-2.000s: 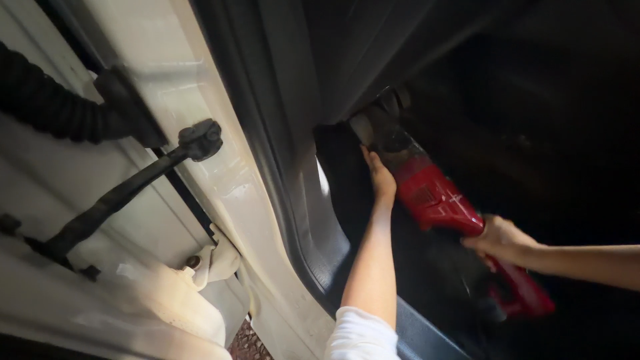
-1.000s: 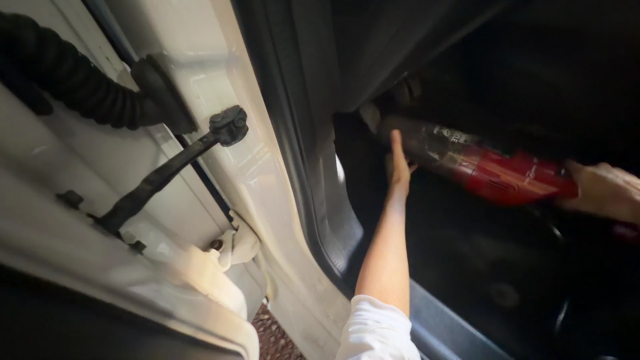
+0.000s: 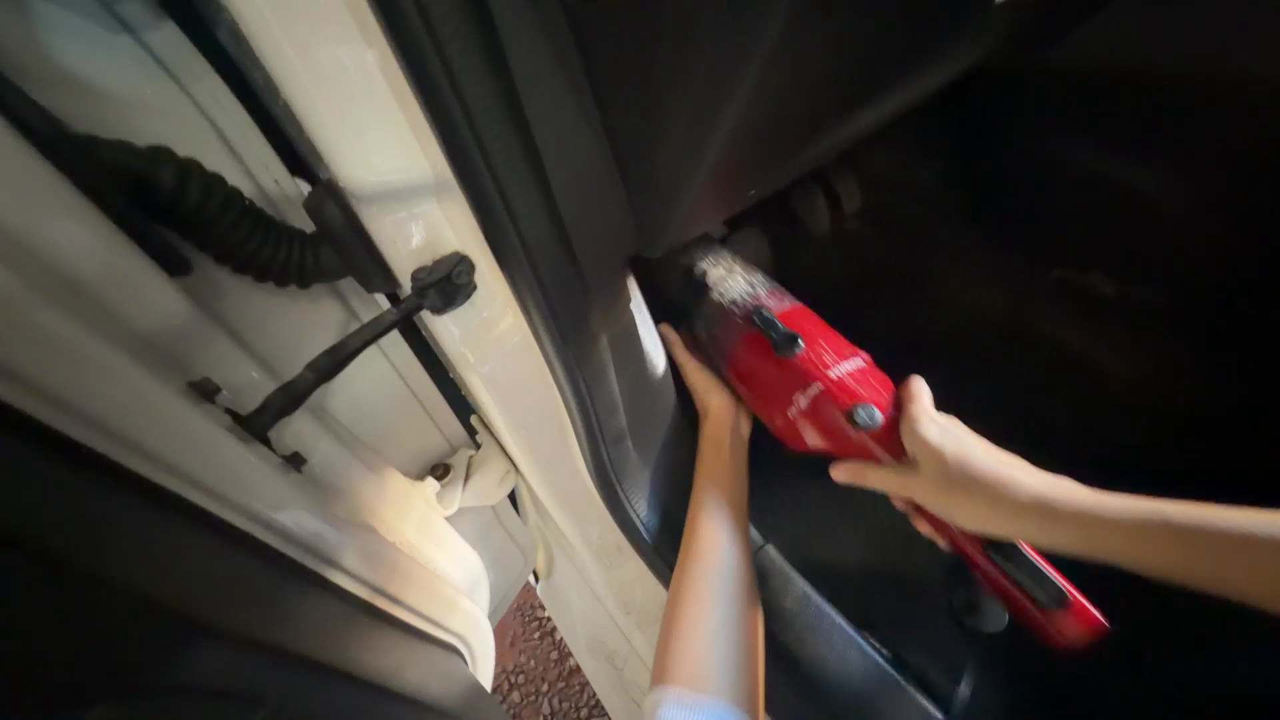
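A red handheld vacuum cleaner (image 3: pixel 820 385) slants across the dark footwell of a car, its clear front end up by the lower dashboard trim and its handle down at the right. Around the neck of its handle my right hand (image 3: pixel 930 460) is closed. My left hand (image 3: pixel 710 385) is under the front part of the vacuum, beside the black side trim; the vacuum partly hides its fingers, so whether it grips is unclear. The vacuum's nozzle tip is lost in shadow.
At left stands the open white car door (image 3: pixel 330 400), joined to the pillar by a black door check strap (image 3: pixel 340 355) and a ribbed rubber cable boot (image 3: pixel 220 215). A hinge (image 3: pixel 475 475) sits lower down. The door sill (image 3: pixel 840 640) runs along the bottom; pedals show dimly above.
The vacuum's handle end has swung down from its more level position one second ago, and my right hand with it. My left hand stays near the front end.
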